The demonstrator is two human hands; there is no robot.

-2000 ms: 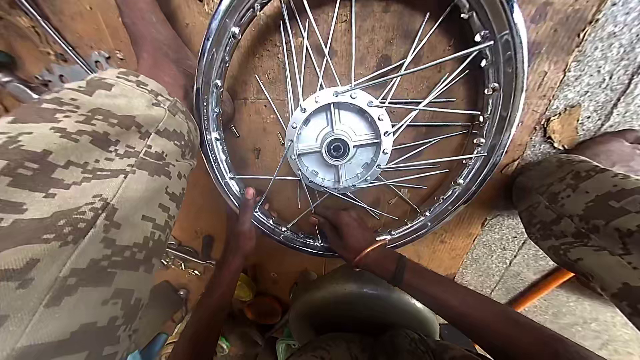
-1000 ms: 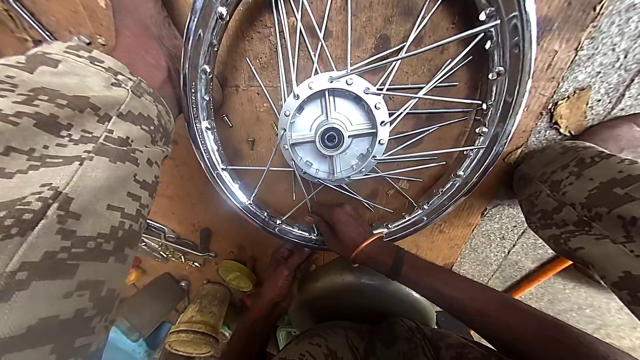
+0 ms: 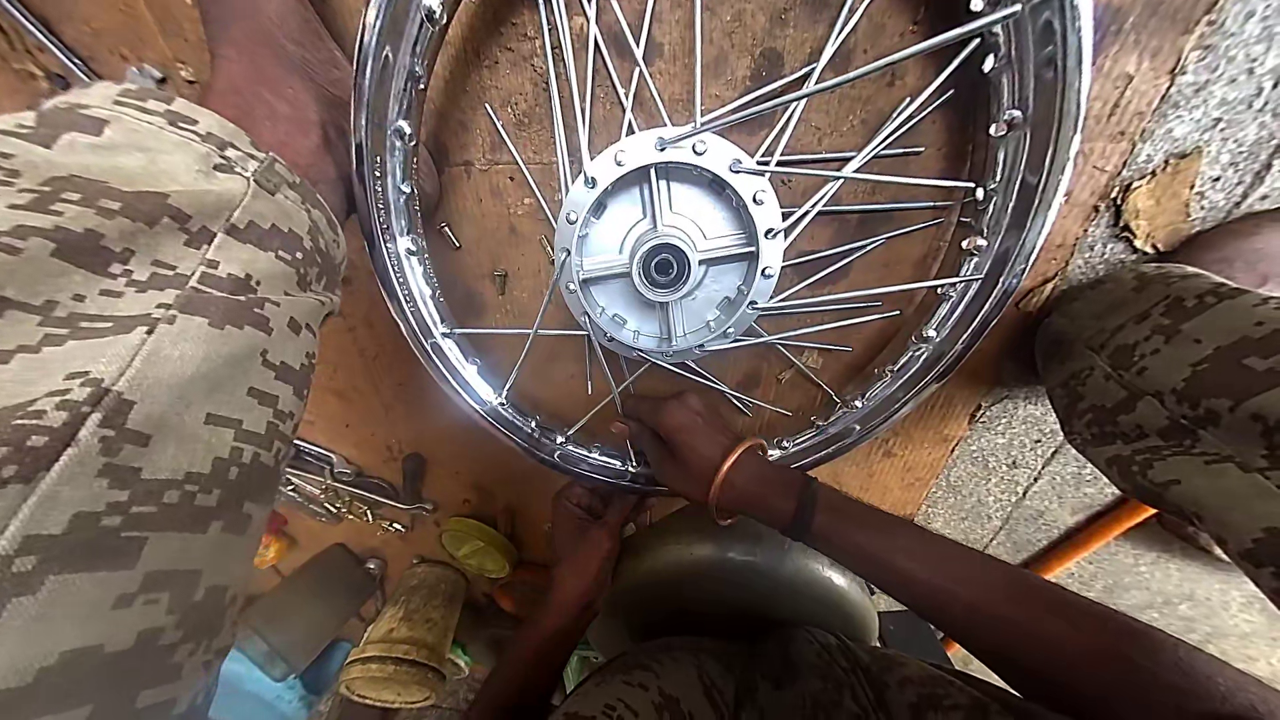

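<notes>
A chrome wheel rim [image 3: 1040, 250] lies over a wooden board around a silver metal hub [image 3: 665, 265]. Many wire spokes [image 3: 860, 180] run out from the hub; some meet the rim, others end loose. My right hand [image 3: 690, 445], with a copper-coloured bangle at the wrist, holds a spoke [image 3: 612, 375] at the rim's near edge. Just below, my left hand [image 3: 590, 515] is curled against the outer side of the rim; what its fingers hold is hidden. Two small brass-coloured spoke nipples [image 3: 450, 236] lie on the board inside the rim.
At lower left are metal tools with loose nipples [image 3: 345, 500], a yellow-green lid [image 3: 478, 547], a dirty cylindrical container [image 3: 405, 635] and a blue item [image 3: 265, 685]. A rounded metal vessel [image 3: 740, 580] sits below the rim. Camouflage-clad legs [image 3: 130, 380] flank the wheel; an orange bar [image 3: 1090, 535] is at right.
My left hand has moved from the rim's lower left side to beneath its near edge, beside my right hand. My right hand has stayed at the same part of the rim.
</notes>
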